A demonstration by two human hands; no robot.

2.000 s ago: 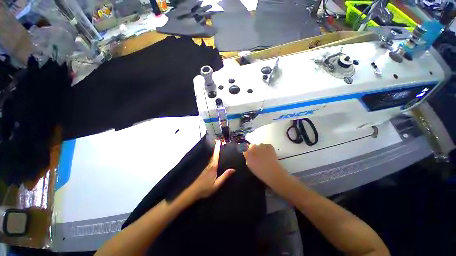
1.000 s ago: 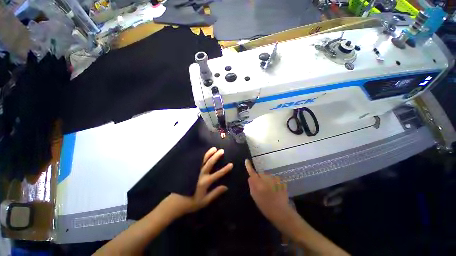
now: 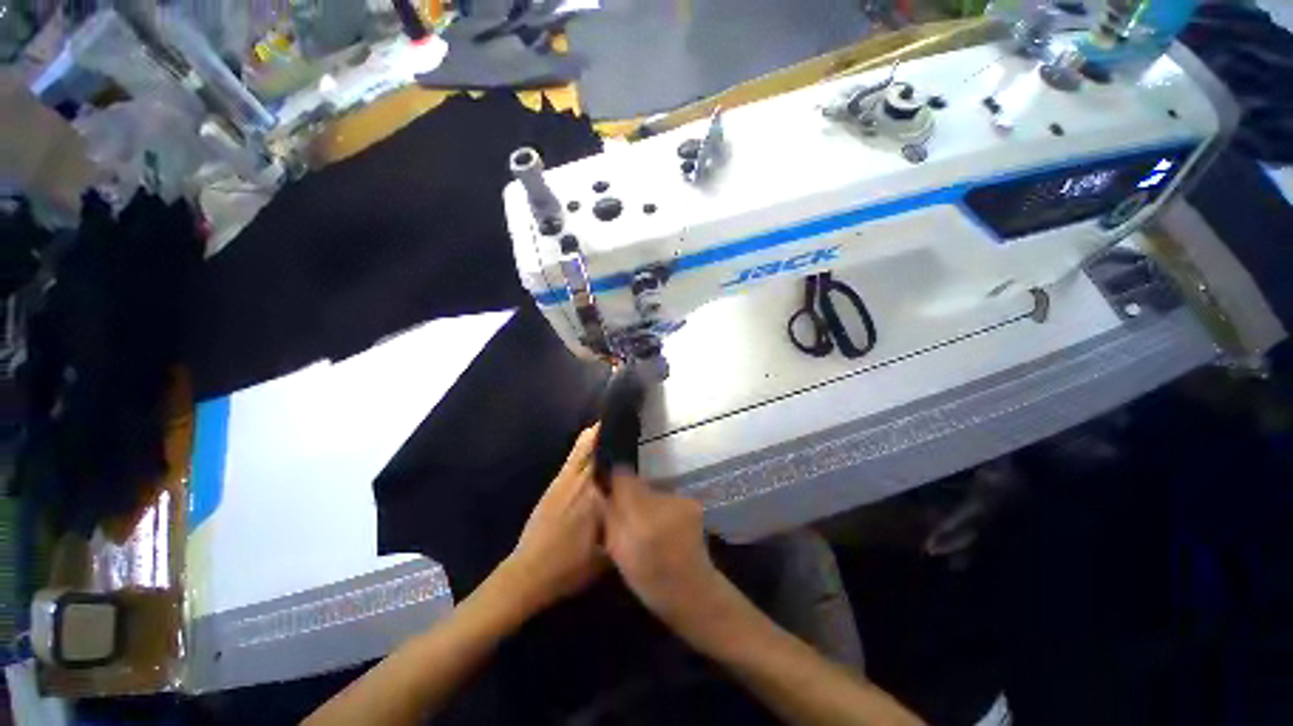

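A black garment panel (image 3: 461, 461) lies under the left end of the white sewing machine (image 3: 865, 213) and hangs over the table's front edge. Its right edge is bunched into a narrow fold below the presser foot (image 3: 618, 349). My left hand (image 3: 567, 518) holds the cloth at this fold, partly hidden behind my right hand. My right hand (image 3: 655, 539) grips the same fold just to the right, touching my left hand; its fingertips are blurred.
Black-handled scissors (image 3: 834, 316) lie on the machine bed. Stacked black cut panels (image 3: 383, 234) lie behind and left. A ruffled black pile (image 3: 99, 355) is at far left. A small square device (image 3: 85, 628) sits at the left table corner.
Both hands, lying flat and apart on the cloth before, have come together on its right edge. The cloth there is now lifted and folded. The camera view has shifted slightly.
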